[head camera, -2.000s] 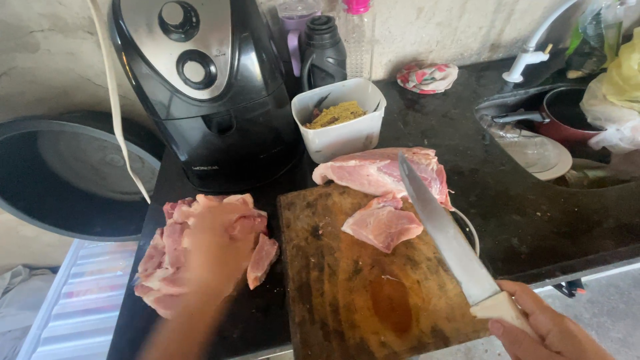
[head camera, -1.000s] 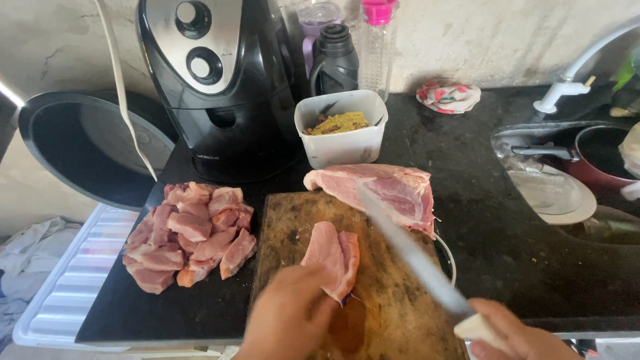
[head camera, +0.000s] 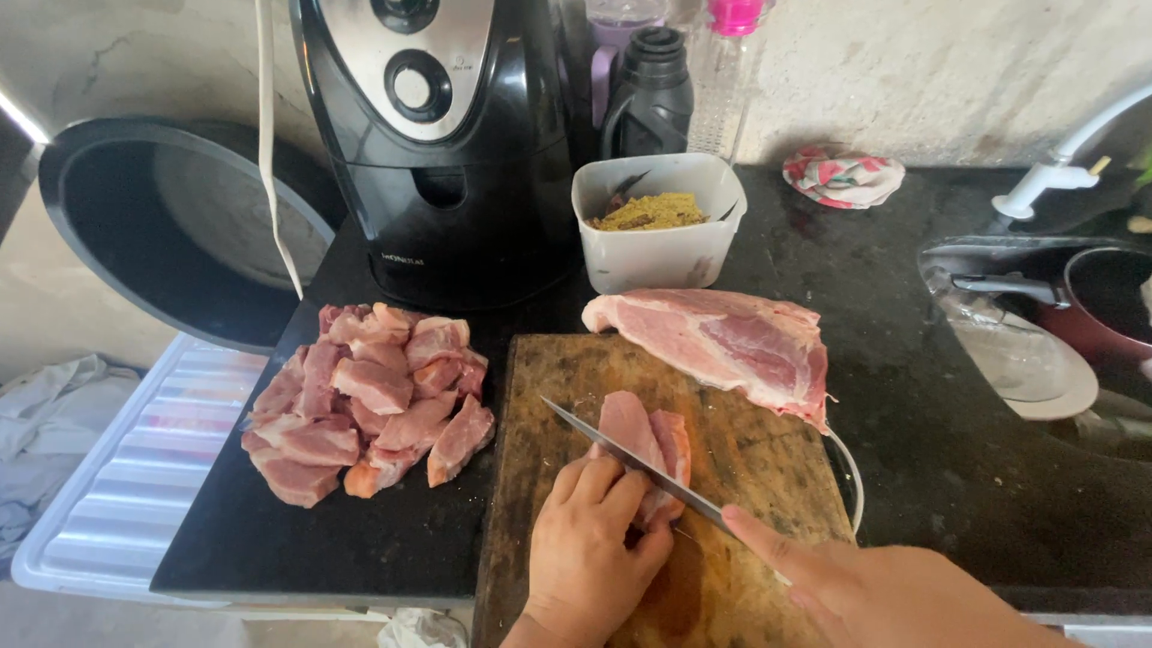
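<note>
On the wooden cutting board (head camera: 751, 468), my left hand (head camera: 594, 535) presses down a piece of raw meat (head camera: 632, 427) with bent fingers. My right hand (head camera: 837, 576) grips a kitchen knife (head camera: 634, 461), its index finger along the back of the blade. The blade lies across the meat, close beside my left fingertips. A larger slab of raw meat (head camera: 720, 346) rests at the board's back edge and partly beyond it. Left of the board, a pile of cut meat pieces (head camera: 369, 396) sits on the dark countertop (head camera: 405, 549). The knife's handle is mostly hidden in my right hand.
Behind the board stand a black air fryer (head camera: 450, 216), a white plastic tub (head camera: 657, 256) with yellowish seasoning, and a black bottle (head camera: 652, 99). A crumpled cloth (head camera: 843, 177) lies near the wall. At right is a sink with a plate (head camera: 1035, 369) and pan (head camera: 1111, 297).
My left hand was over the meat pile, then came to the piece on the board. The knife, raised over the board's right side earlier, has come down and left onto that piece.
</note>
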